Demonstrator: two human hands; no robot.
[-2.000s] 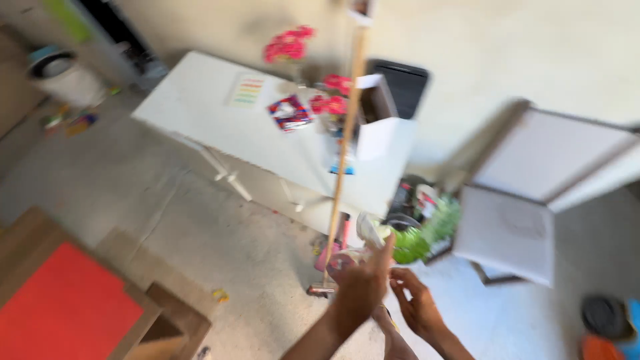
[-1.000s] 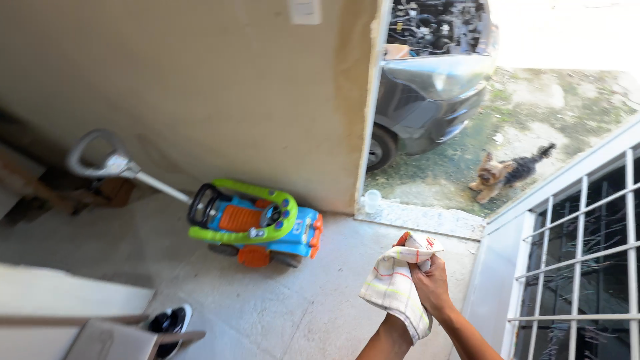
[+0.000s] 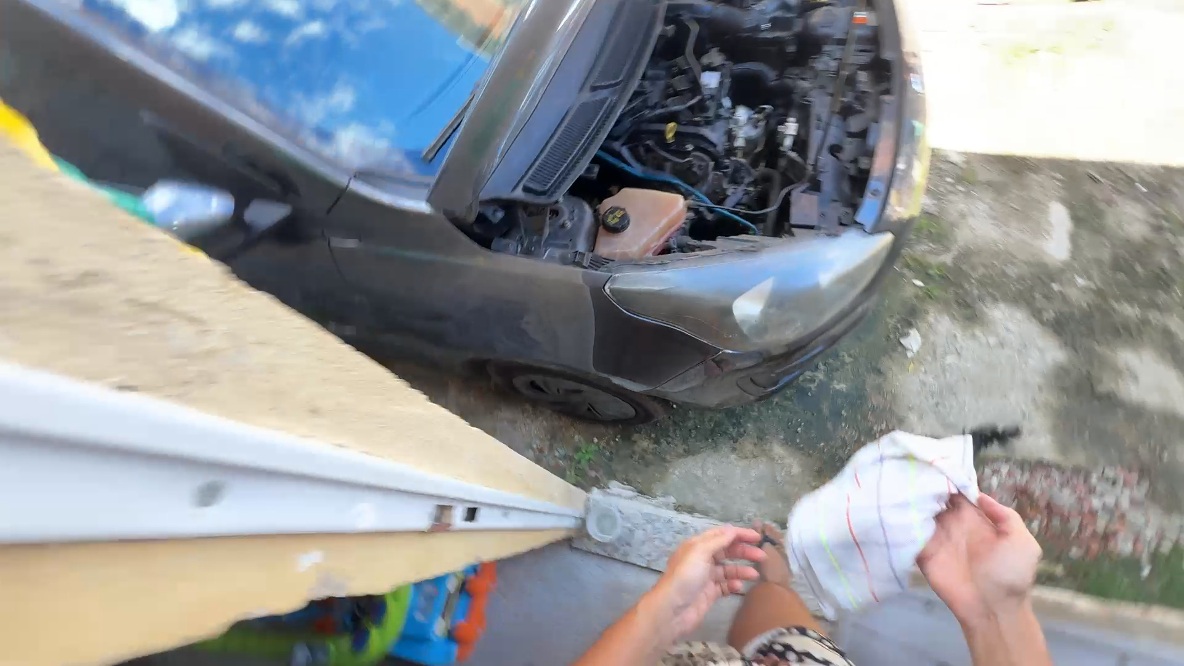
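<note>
My right hand point(image 3: 985, 555) holds a white cloth point(image 3: 874, 523) with thin coloured stripes, which hangs from the fingers toward the left. To the left of the cloth, my left hand point(image 3: 708, 573) is empty, its fingers apart and slightly curled. Beyond both hands stands a dark car point(image 3: 462, 296). Its engine bay point(image 3: 740, 120) is uncovered and shows hoses, a blue tube and a coolant reservoir point(image 3: 643, 222) with a black cap. The headlight point(image 3: 749, 287) faces right. Neither hand touches the car.
A wall edge with a white door frame point(image 3: 277, 481) runs along the left. A stone threshold point(image 3: 638, 532) holds a small clear container point(image 3: 603, 520). Below the frame is part of a ride-on toy point(image 3: 435, 615). Rough, mossy ground point(image 3: 990, 361) lies outside. A bare foot point(image 3: 770, 541) is near the threshold.
The view has moved to the doorway and the car. Both hands were together at the cloth one second ago; now the left is apart from it. The dog seen earlier is mostly hidden.
</note>
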